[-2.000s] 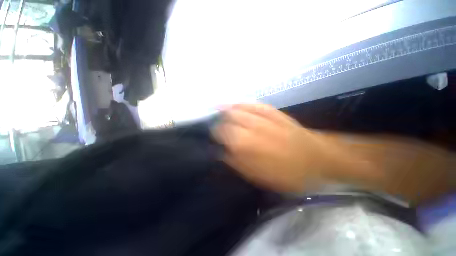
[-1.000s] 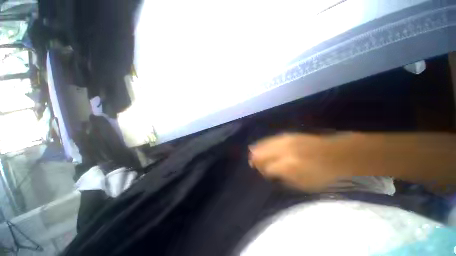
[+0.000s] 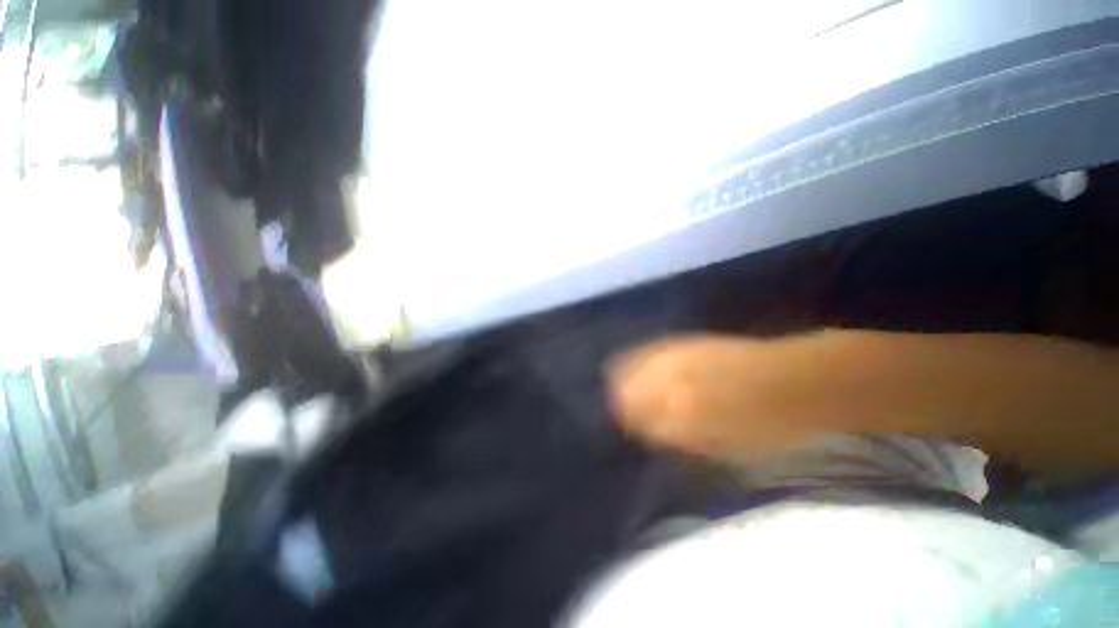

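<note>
A black garment (image 3: 491, 454) is spread over my lap, in front of and below the table's front edge. My right hand (image 3: 675, 393) comes in from the right edge and rests against the garment. It is blurred, with the fingers curled and the fingertips hidden, so I cannot tell whether it grips the cloth. A small pale patch (image 3: 304, 558) shows blurred on the lower left of the dark cloth. My left hand is out of the picture.
The machine table (image 3: 552, 276) is washed out by glare, with a printed ruler (image 3: 859, 147) along its front edge. Dark cloth (image 3: 301, 123) hangs at the table's left end. A pale rounded surface (image 3: 798, 570) is at the bottom, close to me.
My right hand has moved down from the table's edge, and the garment there has dropped with it. The pale patch on the lower left has come into view. The camera view has shifted slightly.
</note>
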